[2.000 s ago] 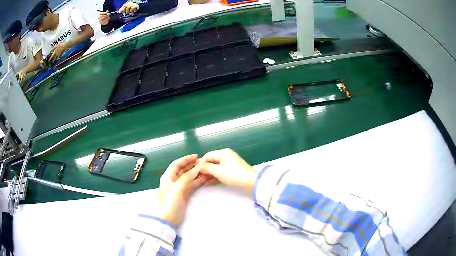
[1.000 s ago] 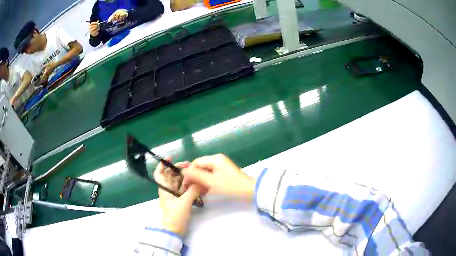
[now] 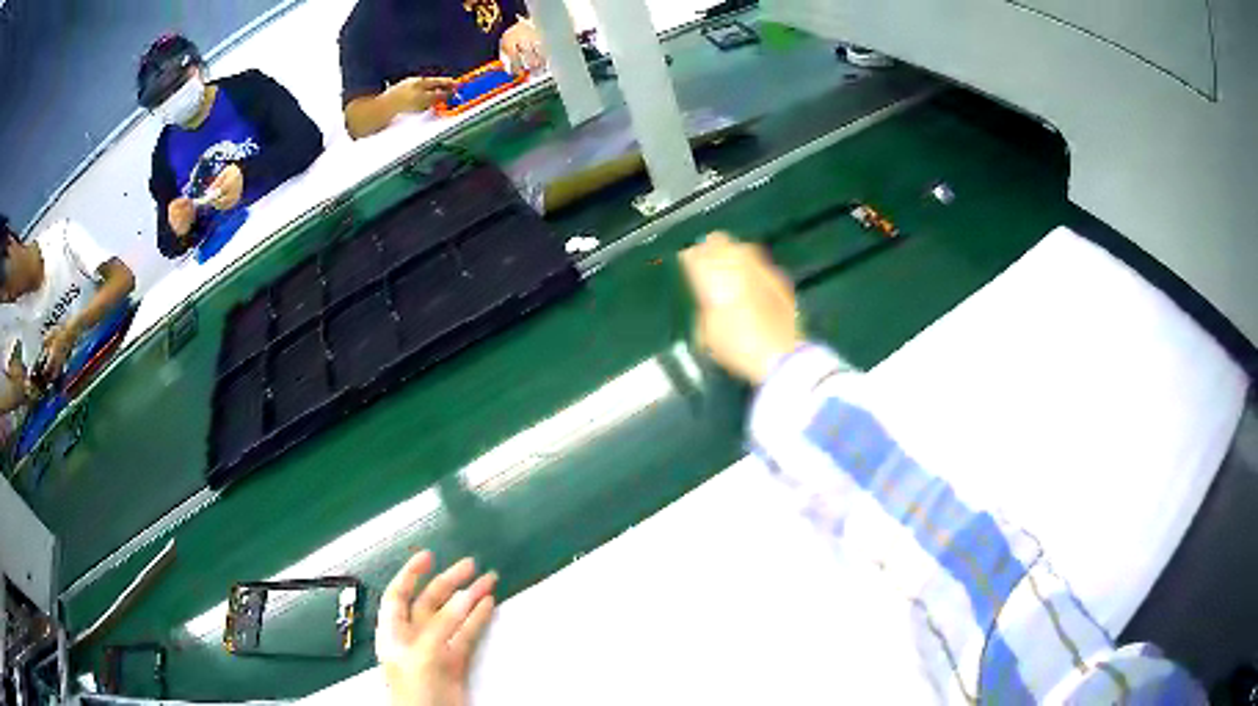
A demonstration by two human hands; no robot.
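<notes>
My right hand [image 3: 742, 306] is stretched out over the green belt, blurred, beside a black phone middle frame [image 3: 875, 221] with orange-copper bits at its right end. The hand covers the left end of this frame, and I cannot tell whether it touches it. My left hand [image 3: 439, 632] is low over the edge of the white bench cover, fingers apart and empty. Another phone middle frame [image 3: 232, 617] lies on the belt to the left of my left hand.
A large black compartment tray [image 3: 373, 315] lies beyond the belt's guide rail. A further dark frame [image 3: 135, 648] is at the lower left. The white bench cover [image 3: 773, 593] is under my right arm. A light-grey machine [image 3: 1104, 124] stands at right. Several people sit opposite.
My hands have parted; the frame they held is no longer between them. My right hand has moved out over the belt, and my left hand has opened. The view has shifted to the right.
</notes>
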